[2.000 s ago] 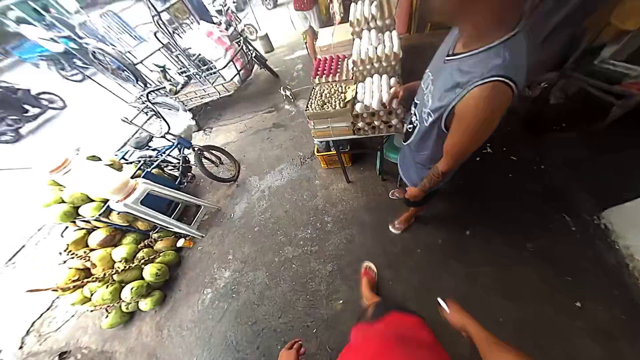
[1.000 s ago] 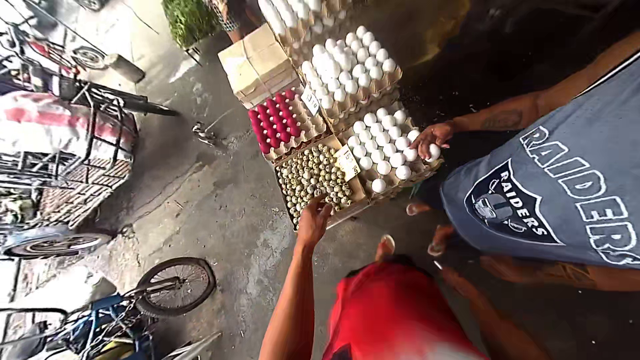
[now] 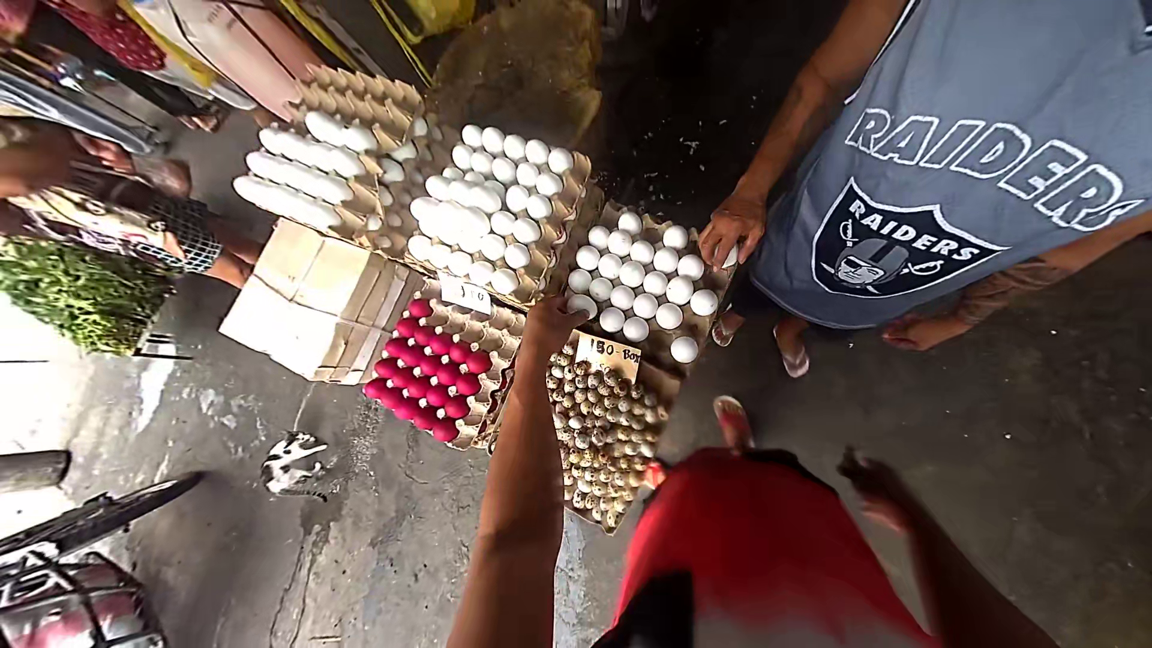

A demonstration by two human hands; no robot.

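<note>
My left hand [image 3: 553,322] reaches over the egg stall, its fingers at a white egg [image 3: 581,307] on the left edge of a tray of white eggs [image 3: 641,279]; whether it grips the egg is not clear. Below it lies a box of speckled quail eggs [image 3: 603,432] with a handwritten card [image 3: 608,355]. Red eggs [image 3: 430,369] fill part of a pulp tray to the left, and taller stacks of white eggs [image 3: 490,211] stand behind. My right hand [image 3: 873,490] hangs low at the right, blurred, beside my red shorts, touching none of the eggs.
A person in a grey sleeveless shirt [image 3: 954,162] stands at the right, one hand [image 3: 733,229] on an egg at the tray's edge. Tied cardboard boxes [image 3: 315,301] sit at the left. A cat [image 3: 293,465] lies on the ground near a bicycle wheel [image 3: 99,515]. Another person stands at upper left.
My left hand has moved from the quail eggs to the edge of the white egg tray. The view has come closer to the stall and turned since two seconds ago.
</note>
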